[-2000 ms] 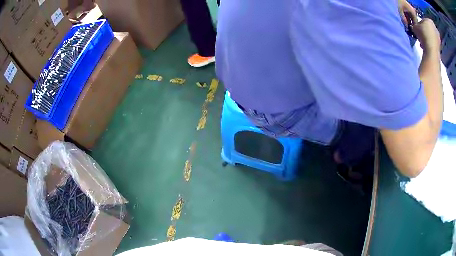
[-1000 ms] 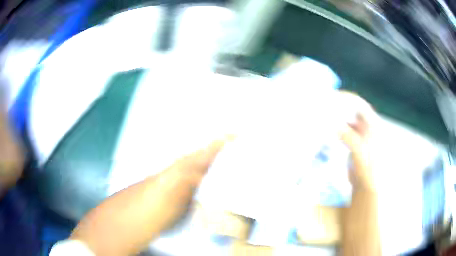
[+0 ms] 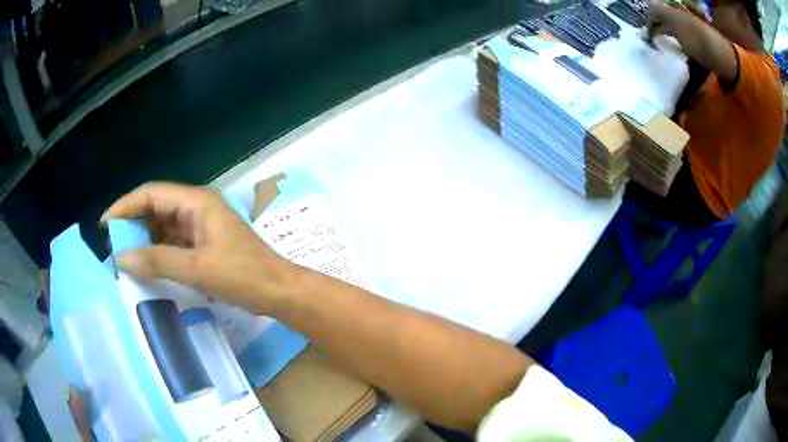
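A light blue and white humidifier box (image 3: 173,354) stands tilted at the lower left, with a dark cylinder and a pale one printed on its side. My right hand (image 3: 186,246) reaches across and pinches a light blue flap at its upper end between thumb and fingers. A small skin-toned patch at the box's left side, perhaps a fingertip of my left hand (image 3: 79,416), is all that shows of it. Flat carton blanks (image 3: 315,393) with brown flaps lie under my right forearm. A printed text panel (image 3: 313,242) lies behind my wrist.
A tall stack of flat cartons (image 3: 544,116) stands on the white-covered table (image 3: 432,198). Dark rod-like parts (image 3: 575,30) lie behind it. A person in orange (image 3: 739,112) sits at the right. A blue stool (image 3: 618,371) and the dark green conveyor belt (image 3: 259,86) flank the table.
The view has swung from the floor and a seated person to the table. The blurred carton is now clear at the lower left, with my right hand on its flap.
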